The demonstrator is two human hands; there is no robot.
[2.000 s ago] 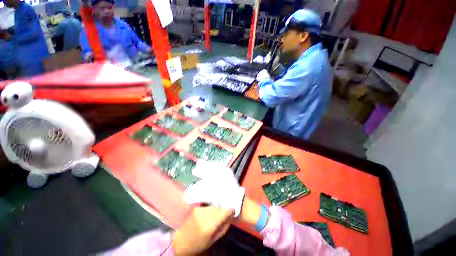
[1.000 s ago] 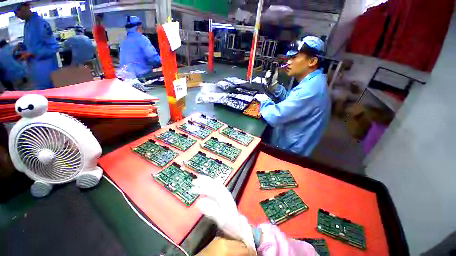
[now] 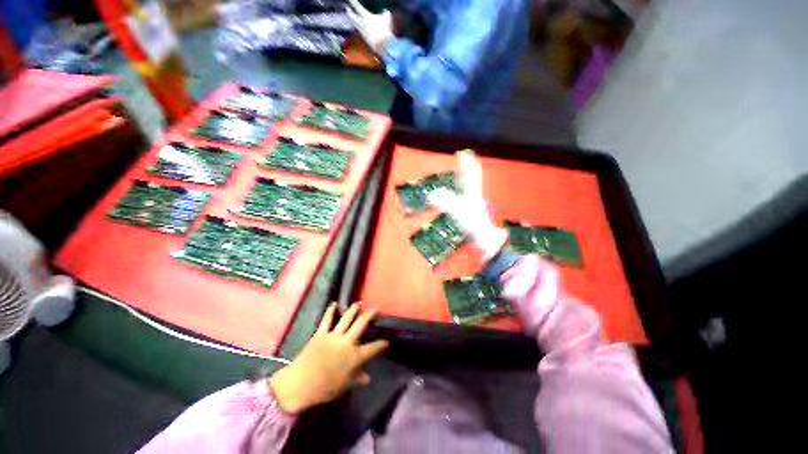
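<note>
Green circuit boards (image 3: 237, 251) lie in rows on the red sheet (image 3: 133, 253) at the left. Several more boards (image 3: 545, 243) lie on the red liner of the black-rimmed tray (image 3: 633, 257) at the right. My right hand (image 3: 465, 206), in a white glove with a blue wrist band, is over the tray's upper left boards and partly covers them. Its fingers are spread and blurred; no held board shows. My bare left hand (image 3: 332, 356) is empty, fingers apart, at the tray's near left corner.
A white fan (image 3: 44, 284) is cut off at the left edge. Red sheets (image 3: 58, 133) are stacked behind it. A white cord (image 3: 177, 332) runs along the red sheet's near edge. A person in a blue coat (image 3: 461, 66) is beyond the tray.
The view has turned down and right. My gloved right hand has left the board on the red sheet and moved over the tray. My left hand has opened apart from it.
</note>
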